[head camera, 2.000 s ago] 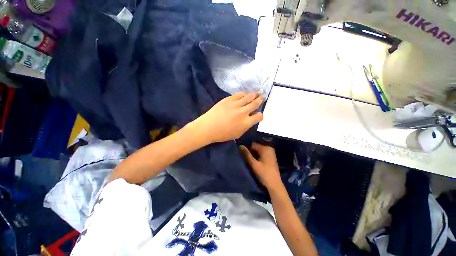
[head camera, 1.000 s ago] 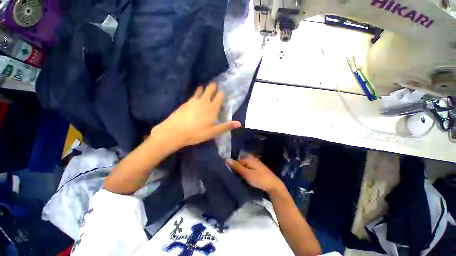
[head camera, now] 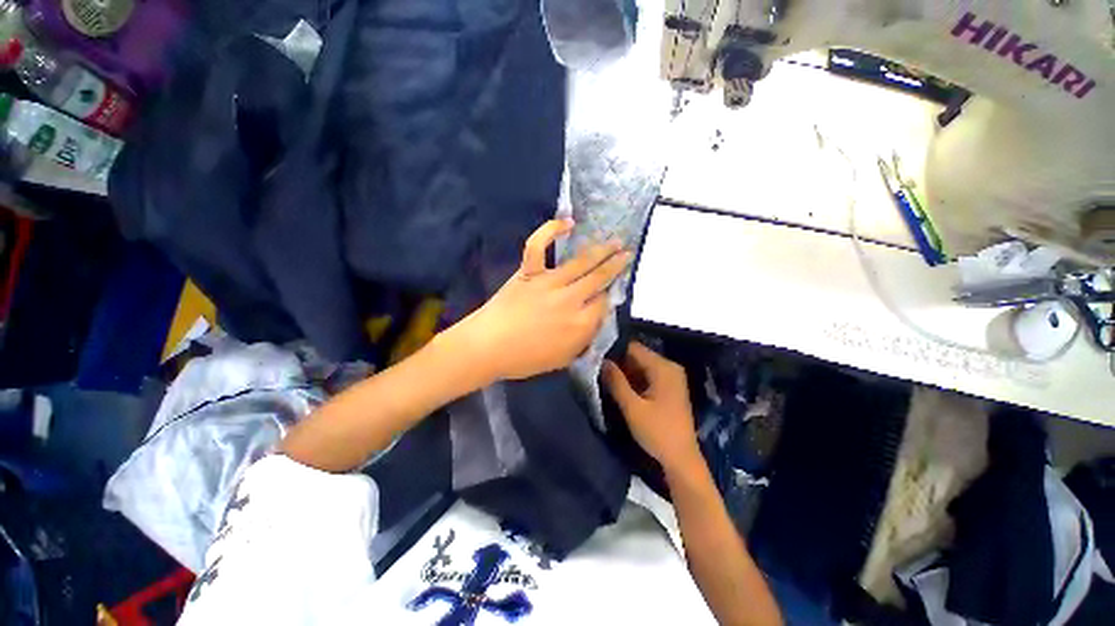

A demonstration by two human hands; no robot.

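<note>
The dark navy shell fabric [head camera: 404,159] lies heaped left of the sewing machine and hangs down to the lap. A light grey quilted lining strip [head camera: 605,184] runs along its right edge, from below the needle area down to the table's front edge. My left hand [head camera: 556,306] lies on the lining with fingers spread, thumb on its left side. My right hand [head camera: 648,389] is just below the table edge with bent fingers at the lining's lower edge; its fingertips are partly hidden. The machine's needle area [head camera: 685,104] is above the strip.
The cream-white HIKARI machine head [head camera: 1015,110] is at upper right. Snips [head camera: 911,210], scissors [head camera: 1021,291] and a white spool [head camera: 1045,330] lie on the white table [head camera: 758,275]. Grey-white cloth [head camera: 220,428] is at lower left. Bottles [head camera: 61,141] and a purple object [head camera: 135,43] are at upper left.
The navy fabric edge has moved left, showing a longer lining strip. My left hand first drew back, then moved forward and right onto the lining. My right hand has stayed by the table edge.
</note>
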